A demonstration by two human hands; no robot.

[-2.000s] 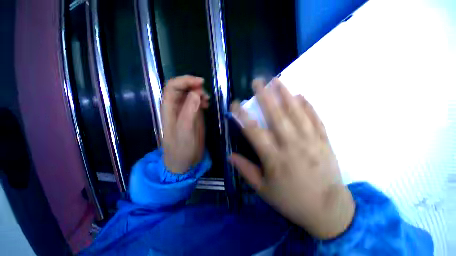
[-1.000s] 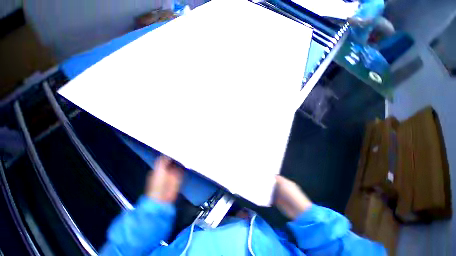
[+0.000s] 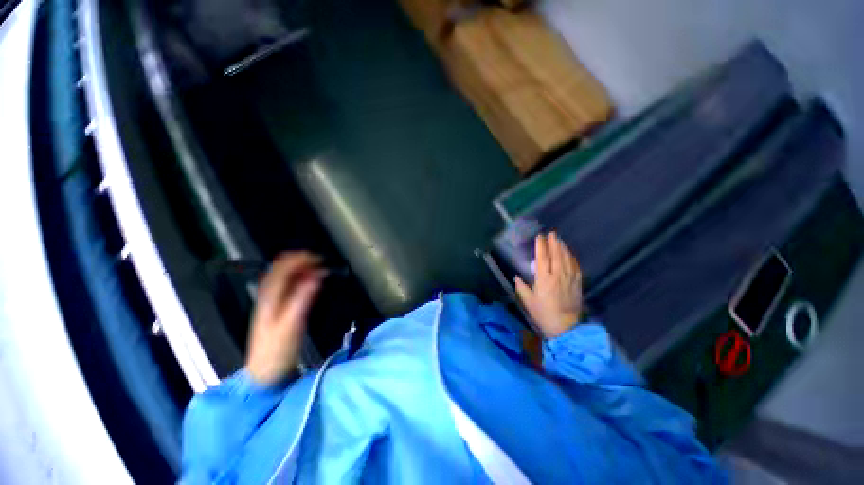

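My right hand [image 3: 554,286] is at the near end of the long dark wrapped strips [image 3: 663,180] on the green side table. Its fingers are extended with the thumb apart, and nothing shows gripped in it. Whether it touches the strips is unclear. My left hand [image 3: 280,314] is blurred, in front of my body at the left, fingers bent. A short dark line shows by its fingertips, but whether it holds anything is unclear. The white panel [image 3: 38,350] is at the far left, cut off by the picture's edge.
The silver-white side rail [image 3: 142,237] runs down the left. Brown cartons [image 3: 531,80] stand on the floor at the top. A phone-like dark rectangle [image 3: 760,292], a red ring-shaped item [image 3: 733,353] and a white tape roll [image 3: 801,324] lie on the green side table [image 3: 758,379].
The view has turned right, from the conveyor to the side table. Both hands have left the white panel's edge. The right hand is now by the dark strips.
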